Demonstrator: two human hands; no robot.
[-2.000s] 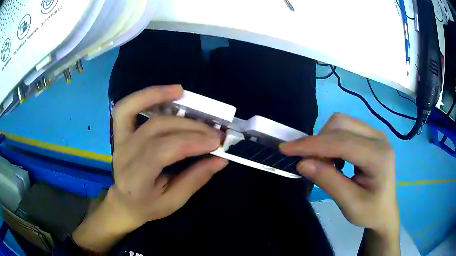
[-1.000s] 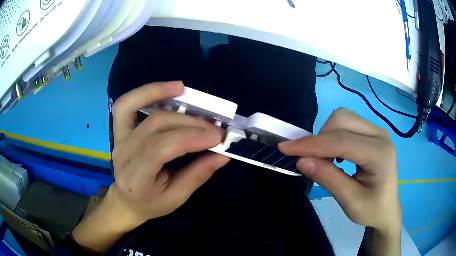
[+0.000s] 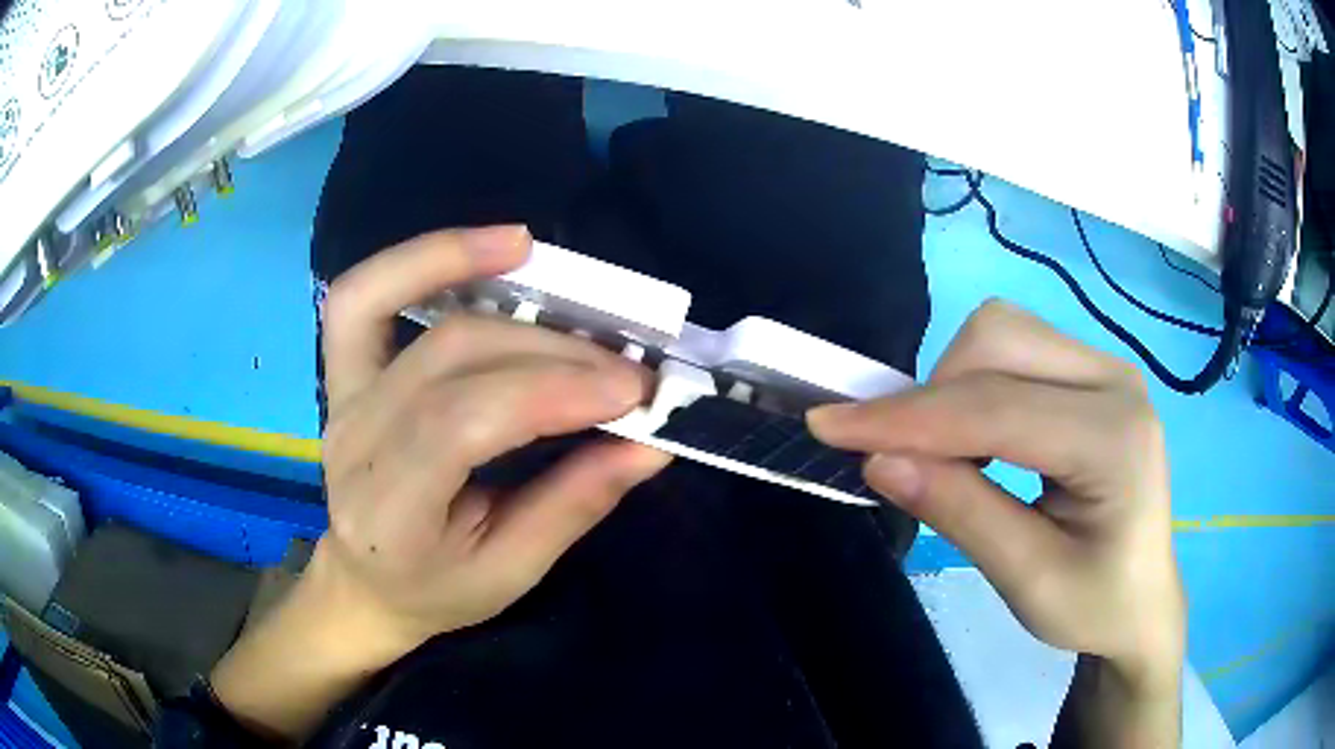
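Note:
A white device casing [image 3: 608, 291] is held edge-on over the dark-clothed lap, its gap facing up and a white tab [image 3: 681, 389] at its middle. My left hand [image 3: 454, 424] grips the casing's left part, fingers over the edge and fingertips beside the tab. My right hand [image 3: 1025, 468] pinches the right end of a dark utility knife blade [image 3: 761, 441] with slanted score lines. The blade lies along the casing's lower edge, its left end by the tab. My right fingertips hide the blade's right end.
White units [image 3: 220, 88] with gold connectors stand at upper left. The white worktable [image 3: 820, 66] edge runs across the top. A black corded tool [image 3: 1256, 190] and slim blue tool [image 3: 1189, 88] lie at right. A cable [image 3: 1083, 315] hangs over the blue floor. Boxes [image 3: 154, 593] are at lower left.
The view has shifted slightly, so the table and stacked units sit a little higher. Both hands keep their holds, and the casing and blade look almost unmoved.

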